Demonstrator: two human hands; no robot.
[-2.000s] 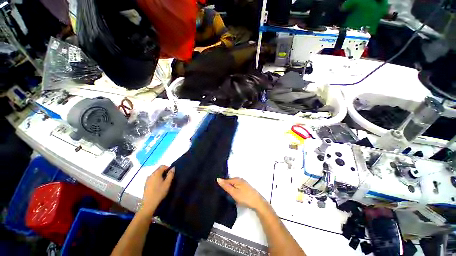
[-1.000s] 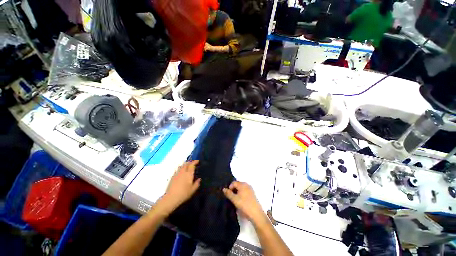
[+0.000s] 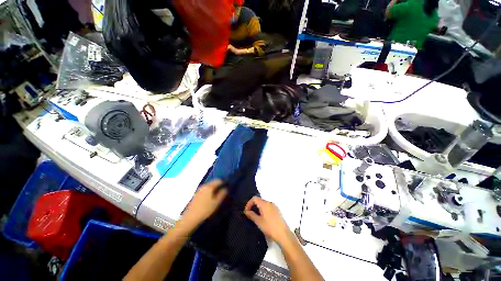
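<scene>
Dark cut pieces (image 3: 236, 230) lie stacked on the white machine table, their near end reaching the front edge. A blue piece or fabric back (image 3: 229, 156) shows on the upper left of the stack. My left hand (image 3: 209, 198) is on the left side of the stack, just below the blue area, fingers curled at the cloth. My right hand (image 3: 263, 215) is at the right edge of the stack, thumb and index finger close together at the cloth. Whether the right fingers pinch a layer cannot be told.
Sewing machine (image 3: 368, 186) at right, with red-yellow scissors (image 3: 334, 151) behind it. Grey motor unit (image 3: 116, 127) at left. Blue basket (image 3: 99, 252) and red stool (image 3: 55, 219) below left. Black bag (image 3: 145, 49) and red bag (image 3: 206, 30) hang above. A person in green (image 3: 412, 24) is behind.
The blue area at the upper left of the stack has grown from a narrow strip to a wide patch. My left hand first moved up the cloth, then slightly right and down.
</scene>
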